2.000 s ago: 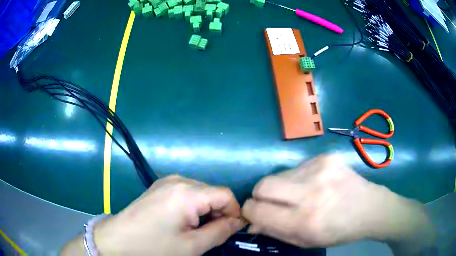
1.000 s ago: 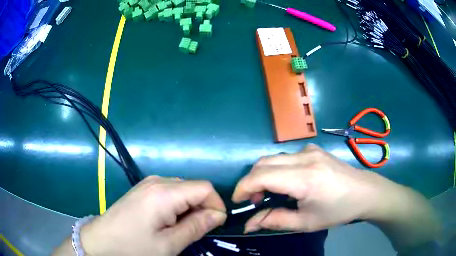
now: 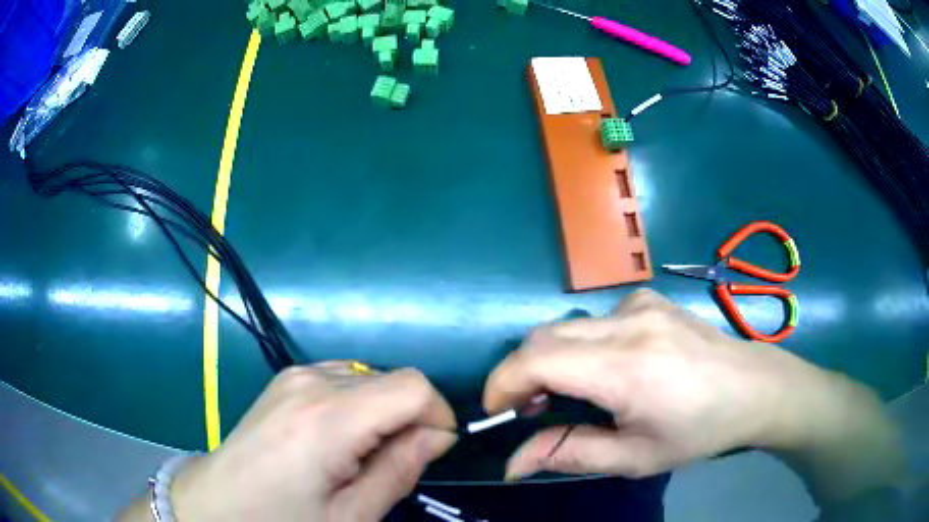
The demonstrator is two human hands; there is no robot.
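Observation:
A black wire harness (image 3: 239, 275) runs from the upper left down to my left hand (image 3: 357, 433). My left hand pinches a black wire between thumb and fingertips at the bench's front edge. A short white sleeve (image 3: 492, 421) on this wire shows between my hands. My right hand (image 3: 652, 393) is at the right end of the sleeve, thumb and fingers apart; a thin dark wire lies across its thumb. Whether its fingers touch the sleeve is hard to tell. More white sleeves (image 3: 440, 507) hang below my left hand.
An orange fixture bar (image 3: 591, 204) bears one green block (image 3: 616, 134). Orange-handled snips (image 3: 749, 280) lie right of it. Green blocks (image 3: 351, 20) are piled at the back, beside a pink screwdriver (image 3: 642, 40). Harnesses (image 3: 856, 112) lie at upper right, plastic bags (image 3: 66, 97) at upper left.
My fingertips have parted, and the white sleeve now shows between my hands. Since one second ago, the sleeve and my right hand have shifted only slightly.

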